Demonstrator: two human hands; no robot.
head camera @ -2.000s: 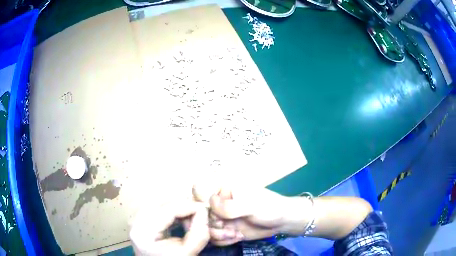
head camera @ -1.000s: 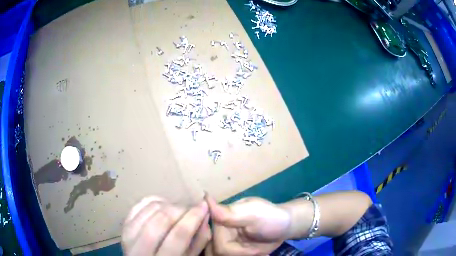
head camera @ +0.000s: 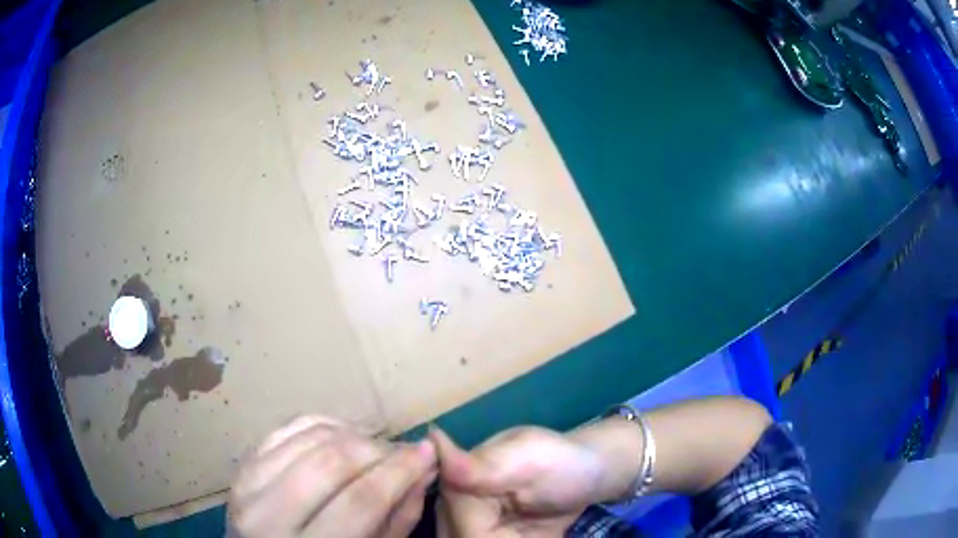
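My left hand (head camera: 328, 478) and my right hand (head camera: 525, 470) meet at the bottom centre, below the cardboard. Their fingertips are pinched together around a thin edge-on piece, which looks like a circuit board (head camera: 434, 429); the fingers hide most of it. My right wrist has a bracelet. Many small silvery-white pins (head camera: 389, 158) lie scattered on the tan cardboard sheet (head camera: 210, 210), denser in a cluster at its right. Another small heap of pins (head camera: 542, 34) lies on the green table surface (head camera: 672, 189) beyond the cardboard.
A white-topped pot (head camera: 130, 323) stands among brown stains on the cardboard at left. A blue bin's edge (head camera: 15, 263) runs along the left. Dark rounded units (head camera: 807, 68) lie at the back right. A lower blue bin (head camera: 758, 368) shows beside the table's near edge.
The cardboard, pins and pot sit slightly further up and left in the picture. Both hands stay pinched together, with my left hand a little further left.
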